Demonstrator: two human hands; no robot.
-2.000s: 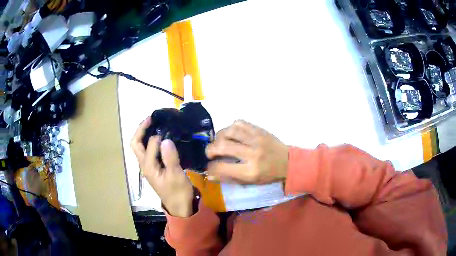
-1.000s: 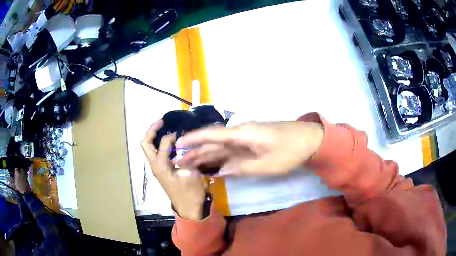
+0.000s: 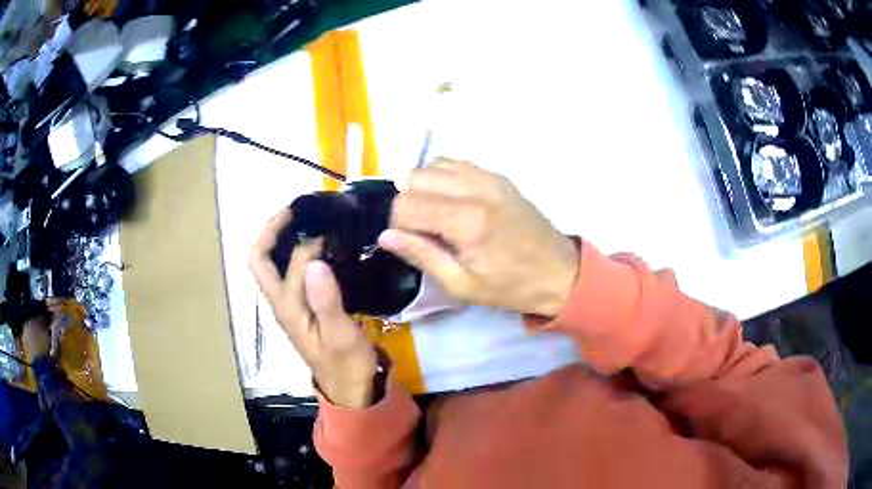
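Observation:
A black camera housing [image 3: 354,229] is held over the white sheet, with a dark cable [image 3: 277,151] running from it to the upper left. A white strip [image 3: 354,148] stands out at its top. My left hand [image 3: 320,315] grips the housing from the left and below. My right hand [image 3: 478,229] is at the housing's right side with fingers bent together over its opening; the fingertips hide the inside, and I cannot tell whether they pinch a wire. A thin pale strip [image 3: 425,148] shows just above my right fingers.
A tan cardboard sheet [image 3: 182,296] lies at left, orange tape [image 3: 340,86] crosses the white sheet, and a clear tray [image 3: 727,181] of black modules is at right. White and black units pile up at upper left. Another person's hand [image 3: 38,334] is at far left.
My right hand has moved from across the front of the housing to its upper right side, and its fingers are now bent in. My left hand keeps its hold.

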